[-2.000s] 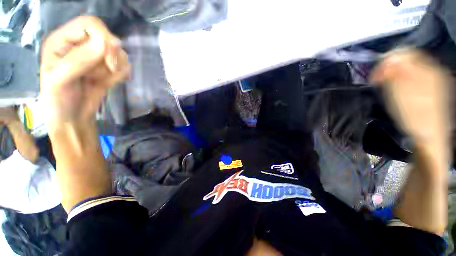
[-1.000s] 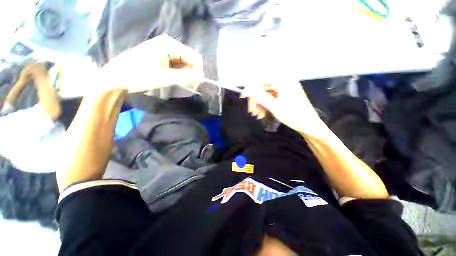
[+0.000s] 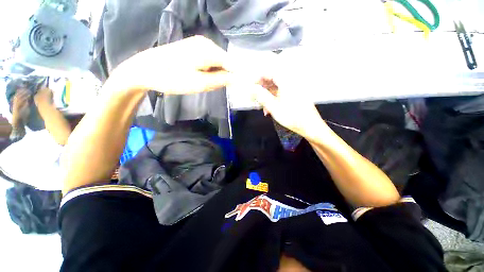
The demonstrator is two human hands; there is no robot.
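My left hand (image 3: 193, 66) is bare, overexposed and held over the front of the white table (image 3: 350, 66), fingers pointing right. My right hand (image 3: 284, 109) is at the table's front edge, fingers bent near the left fingertips. Glare hides the space between the fingertips, so I cannot tell whether either hand holds something thin. A dark grey garment (image 3: 249, 26) lies bunched on the table beyond and left of my hands. Part of it hangs over the front edge behind my left forearm.
Scissors with green and yellow handles (image 3: 424, 24) and black thread snips (image 3: 467, 47) lie at the table's right. Dark grey cloth (image 3: 186, 164) lies below the table at left by a blue crate (image 3: 135, 143). Another person's hands (image 3: 40, 98) show at far left. Dark cloth (image 3: 446, 154) hangs at right.
My two raised, separated hands have come together at the table's front. A pale thin strip seen between them one second ago is lost in glare. The scissors and snips now show more fully.
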